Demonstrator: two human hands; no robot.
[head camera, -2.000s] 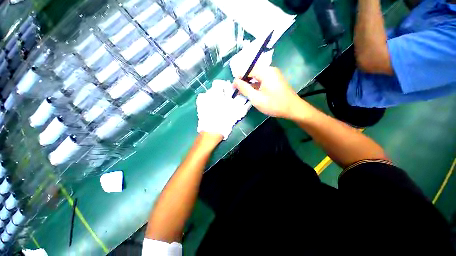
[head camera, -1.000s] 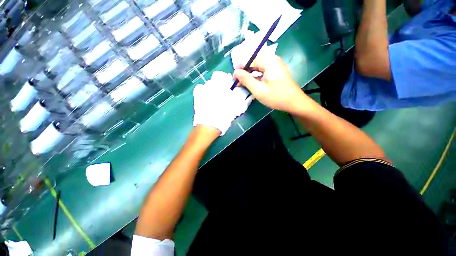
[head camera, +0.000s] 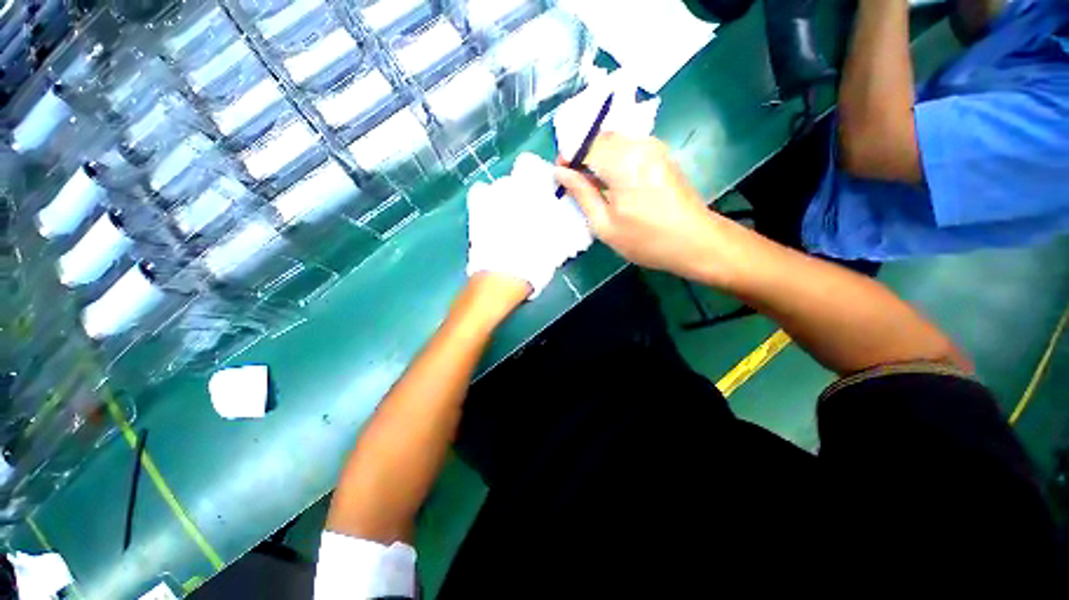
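Note:
My right hand (head camera: 639, 199) is bare and holds a thin dark stick tool (head camera: 594, 133) like a pen, its lower end at the fingers of my left hand. My left hand (head camera: 522, 229) wears a white glove, palm-side details washed out, held over the bench edge. Whether it holds a small white part cannot be told; glove and any part blend together. A white wipe (head camera: 580, 115) lies just beyond both hands. A white band (head camera: 366, 567) is around my left forearm.
A clear plastic tray (head camera: 393, 217) with rows of white units lies beyond my hands. A small white pad (head camera: 239, 391) and a second dark stick (head camera: 136, 490) lie at left. A white sheet (head camera: 656, 41) is at the far side. A person in blue (head camera: 996, 164) sits at right.
The stick in my right hand has turned and shows shorter, its upper end lower than before. My right elbow has moved outward to the right. The view has shifted slightly.

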